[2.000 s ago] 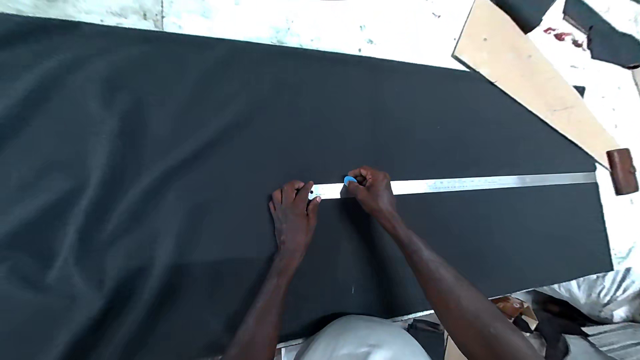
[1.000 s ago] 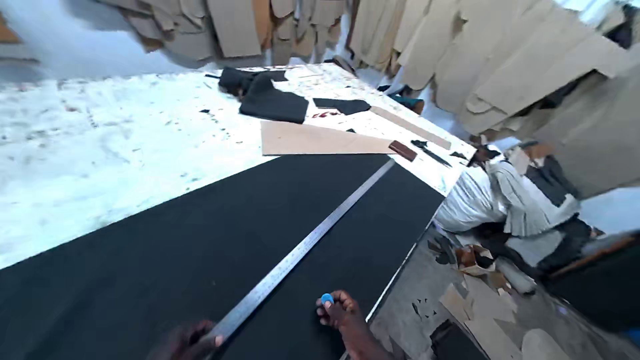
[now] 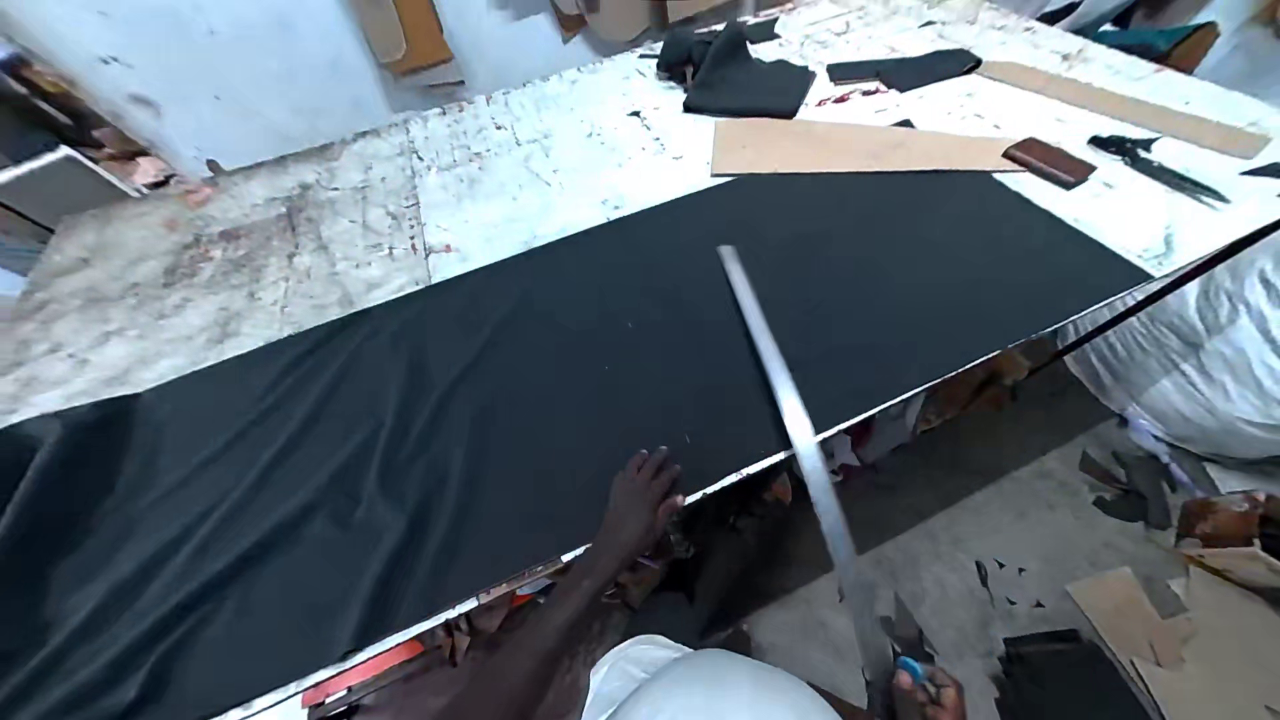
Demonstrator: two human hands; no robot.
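A long sheet of black material (image 3: 560, 350), wrinkled at the left, lies along the front of the white table. My left hand (image 3: 643, 498) rests on its front edge, fingers apart, holding nothing. A long metal ruler (image 3: 790, 400) lies slantwise, its far end over the black sheet and its near end past the table's edge. At that near end, low in the view, my right hand (image 3: 930, 692) has a small blue object (image 3: 909, 668) between its fingers. The hand is beside the ruler; whether it also grips it is blurred.
Behind the sheet lie a tan board (image 3: 860, 148), a brown block (image 3: 1050, 162), black scissors (image 3: 1160, 168), bunched black cloth (image 3: 750, 80) and a narrow tan strip (image 3: 1120, 105). A silvery bundle (image 3: 1190, 345) stands right of the table. Scraps and tan sheets (image 3: 1220, 640) cover part of the floor.
The ruler, earlier along the sheet, now crosses its front edge. My right hand has moved off the sheet to beside the ruler's near end. My left hand has left the ruler. The view has swung widely.
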